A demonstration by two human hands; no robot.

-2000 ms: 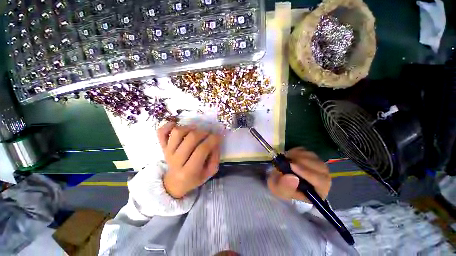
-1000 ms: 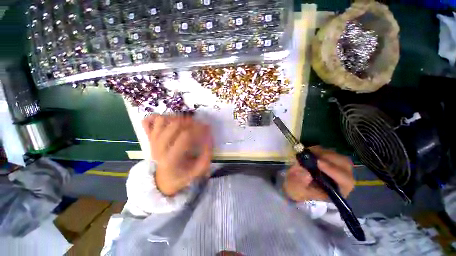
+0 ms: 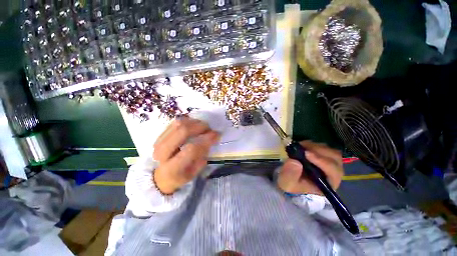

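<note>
My right hand [image 3: 311, 169] holds the black soldering iron [image 3: 323, 186], its silver tip up and left, just right of the small grey block [image 3: 250, 118]. The block sits at the near edge of the pile of gold metal parts [image 3: 233, 87]. My left hand [image 3: 181, 152], slightly blurred, is over the white sheet [image 3: 235, 142], below the pile of dark red components [image 3: 143, 100]. Its fingers are bent; whether they hold a tiny part cannot be told. A thin line, perhaps solder wire, shows near its fingertips.
A clear blister tray [image 3: 150, 62] lies behind the piles. A rough beige bowl with metal shavings [image 3: 370, 45] is upper right. A black fan with wire guard [image 3: 363, 131] stands at right. A solder spool [image 3: 37, 146] is at far left. A pale scrap [image 3: 437, 25] is far upper right.
The left hand went down and left, then turned back toward the block with its fingers bent. The iron tip has moved from the block's top edge to its right side. The view shifted.
</note>
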